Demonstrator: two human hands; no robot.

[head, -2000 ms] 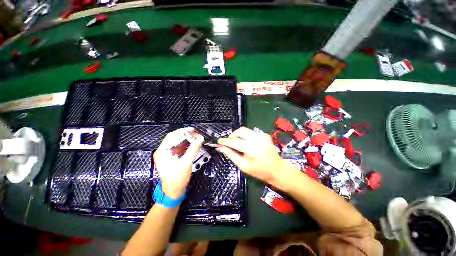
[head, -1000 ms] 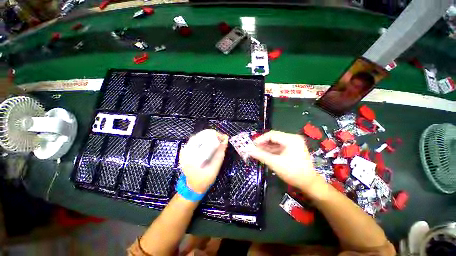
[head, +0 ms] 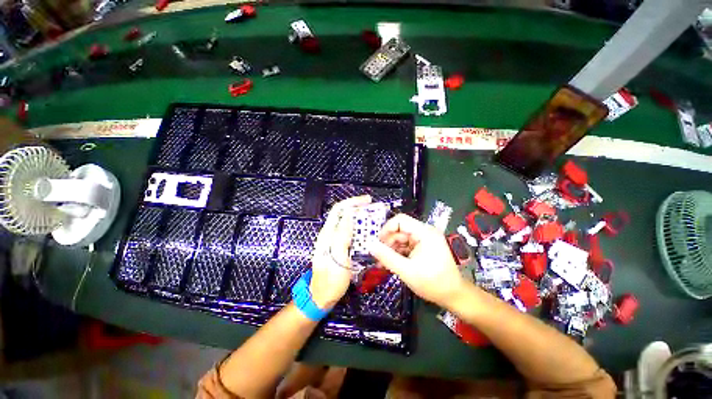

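A small white-silver plate with dark holes (head: 368, 229) is held over the right part of the black blister tray (head: 269, 243). My left hand (head: 336, 241), with a blue wristband, grips the plate from its left side. My right hand (head: 418, 255) has its fingers on the plate's right edge. A red piece (head: 374, 279) shows just below the plate between my hands; whether it is attached cannot be told. A white housing shell (head: 178, 190) lies in a pocket at the tray's left.
A pile of red and silver parts (head: 535, 246) lies right of the tray. A white fan (head: 86, 204) is at left, a green fan (head: 687, 243) at right. A dark reddish screen (head: 553, 131) on a pale post overhangs the pile. The green conveyor (head: 312, 92) carries scattered units.
My hands have drawn together around the plate, which is now more upright and closer to my left palm. The red piece has come into view below it. Units on the belt appear shifted to the right.
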